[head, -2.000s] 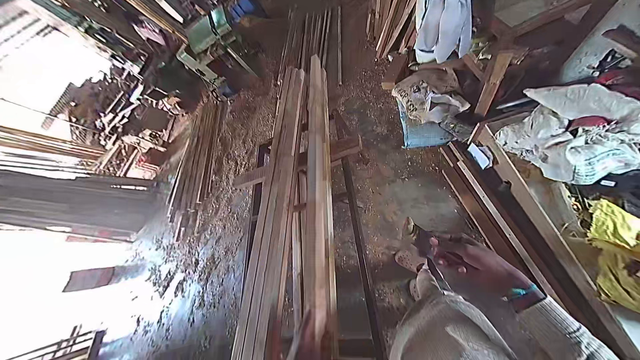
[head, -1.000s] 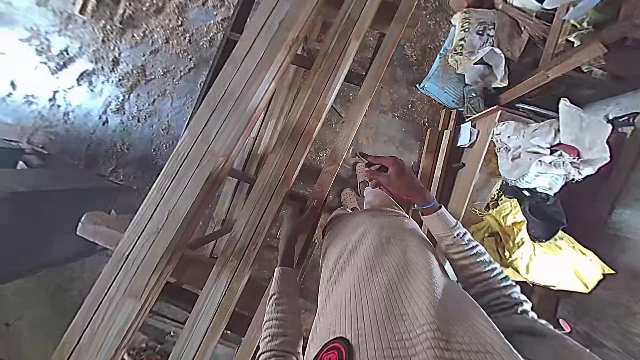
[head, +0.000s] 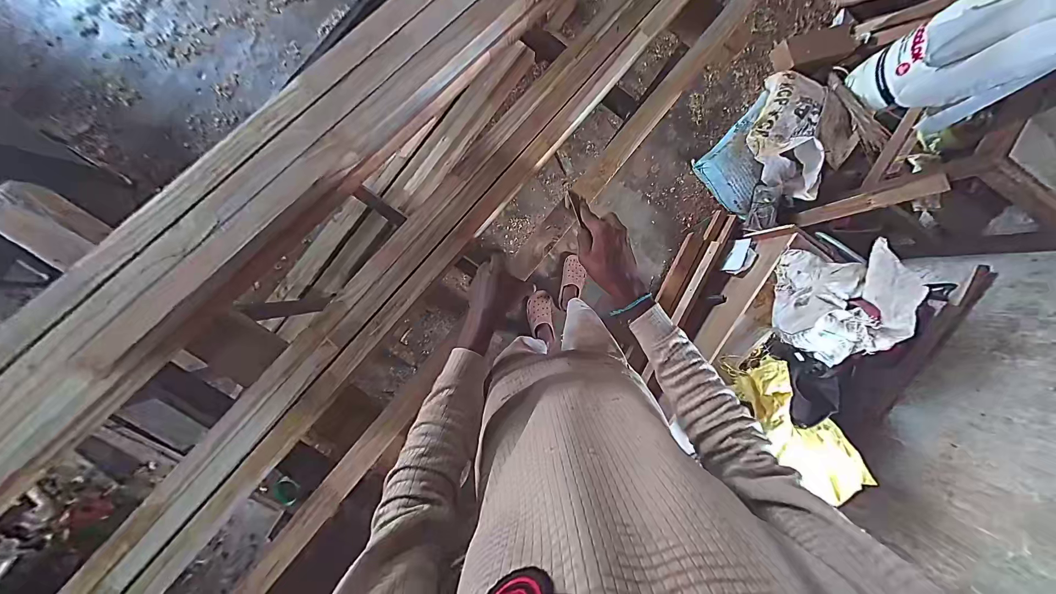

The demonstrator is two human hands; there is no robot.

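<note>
Long wooden boards [head: 289, 148] run diagonally across the left and middle, raised above the floor. A narrower wooden strip [head: 652, 111] lies nearest my body, passing under both hands. My left hand [head: 493, 297] is closed around this strip, its fingertips partly hidden. My right hand [head: 606, 247], with a blue band at the wrist, grips a small dark object [head: 575, 206] at the strip's near edge; it is too blurred to name. Between the two hands, a bare length of the strip [head: 540, 243] shows.
On the right, a blue woven sack [head: 734, 169], white plastic bags [head: 850, 305] and a yellow bag [head: 792, 412] lie among timber offcuts. A wooden box or bench edge [head: 747, 289] stands beside my right arm. My feet in pink clogs [head: 540, 312] are below the hands.
The view has swung down and to the boards' near side. My left hand, blurred at the boards two seconds ago, is now on the near strip; my right hand has come over to that strip.
</note>
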